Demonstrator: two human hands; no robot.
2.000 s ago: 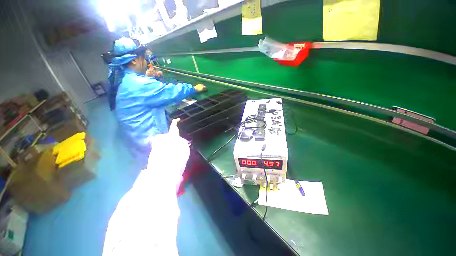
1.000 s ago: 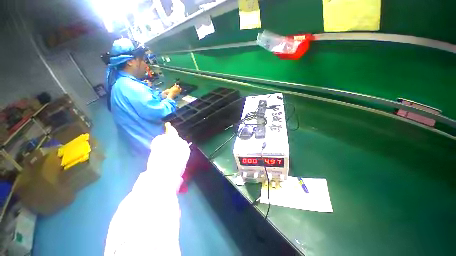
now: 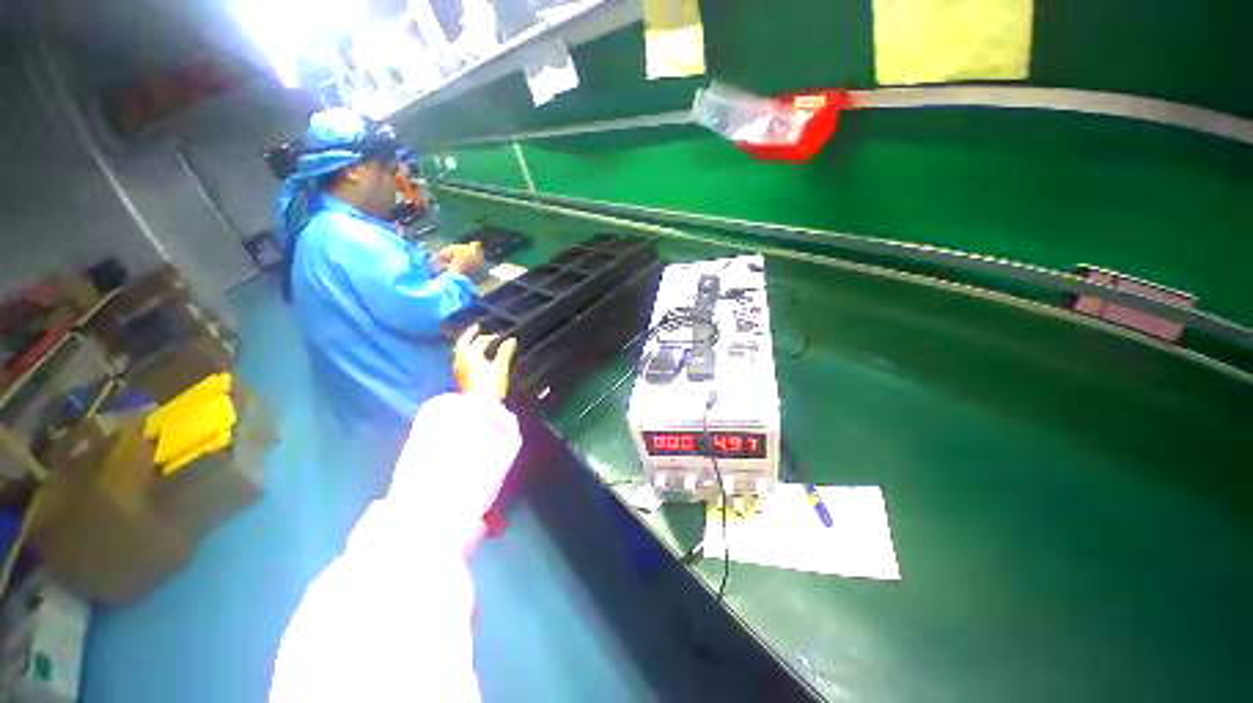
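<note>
My left hand [image 3: 484, 365], in a glaring white-pink sleeve, reaches out to the near left corner of a stack of black compartment trays [image 3: 577, 309]. Its fingers are bent and a little apart at the tray edge; whether they grip it I cannot tell. The top tray's visible pockets look empty. My right hand is not in view. A white bench power supply [image 3: 705, 398] stands right of the stack, its red displays lit, with black cables and dark adapters [image 3: 683, 360] on top.
A white sheet [image 3: 859, 533] with a blue pen [image 3: 819, 505] lies before the supply. A person in a blue coat [image 3: 360, 295] works beyond the stack. A red bin [image 3: 811, 127] and a pink holder [image 3: 1134, 305] are on the back rails. Boxes with yellow material [image 3: 193, 420] stand at left.
My left hand's fingers now look more spread and bent at the tray corner. The other person's hands have drawn back from the far reach. The view has shifted slightly.
</note>
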